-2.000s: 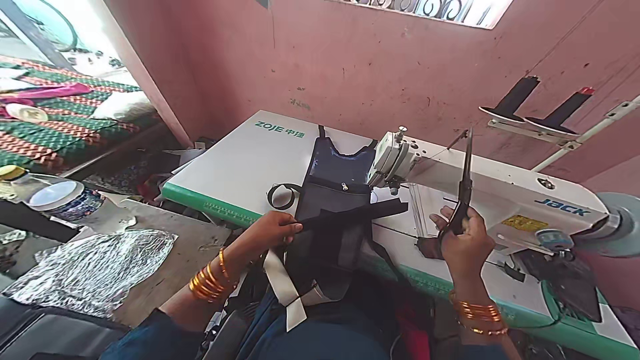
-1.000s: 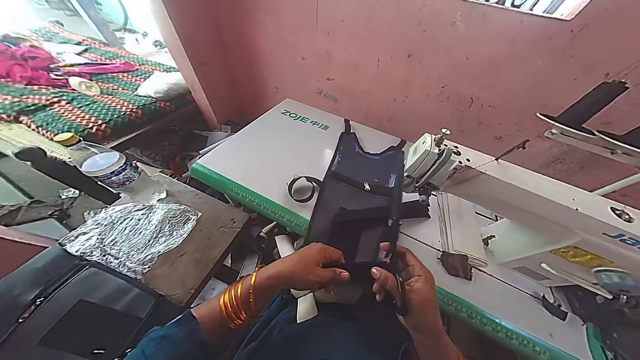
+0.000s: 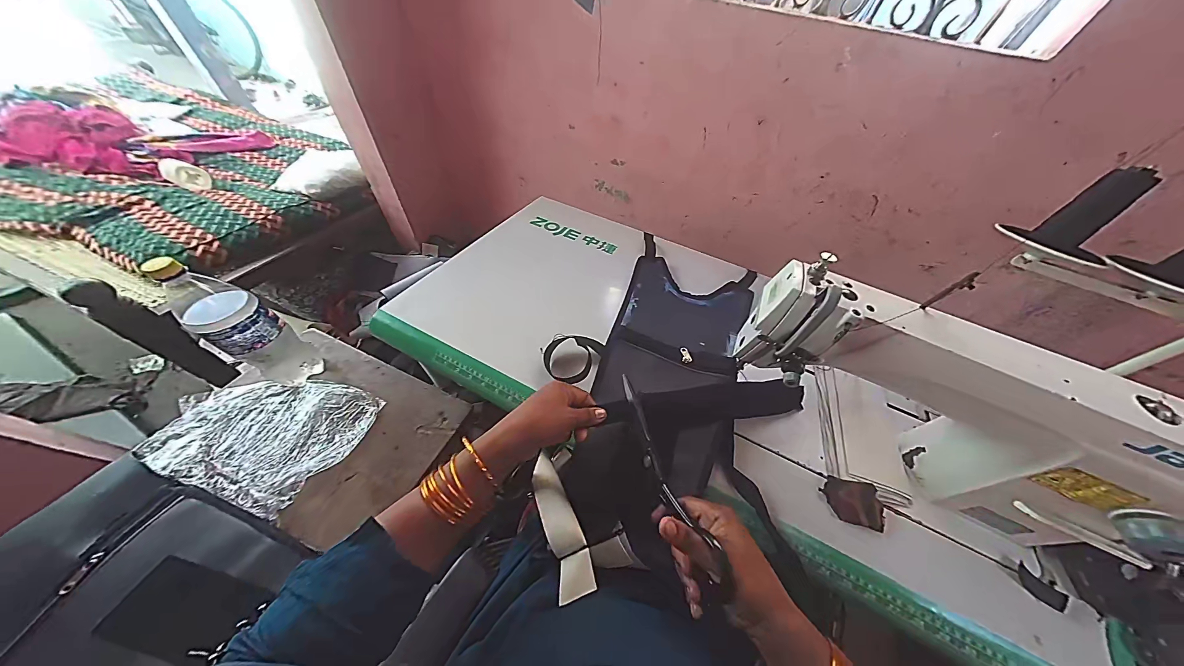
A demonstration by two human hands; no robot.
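Note:
My left hand [image 3: 560,416] pinches the near end of a black fabric strip [image 3: 708,402], which stretches right across a dark zippered fabric piece [image 3: 661,356]. In my right hand [image 3: 712,555] is a pair of black-handled scissors [image 3: 652,453], blades pointing up and away, over the dark piece just right of my left hand. Whether the blades touch the strip I cannot tell. The dark piece lies on the white sewing table, its upper edge curved with a short strap at each corner. A cream strap [image 3: 562,532] hangs over my lap.
A white sewing machine [image 3: 962,370] stands at the right, its head beside the dark piece. A coiled black band [image 3: 569,359] lies on the table [image 3: 499,296]. At left are a wooden surface [image 3: 370,481] with crumpled clear plastic [image 3: 268,439], a plastic jar [image 3: 231,319] and a black bag [image 3: 139,573].
My left hand has moved from the lower part of the dark piece to the strip's end. The scissors, mostly hidden in my right hand one second ago, now point up over the dark piece.

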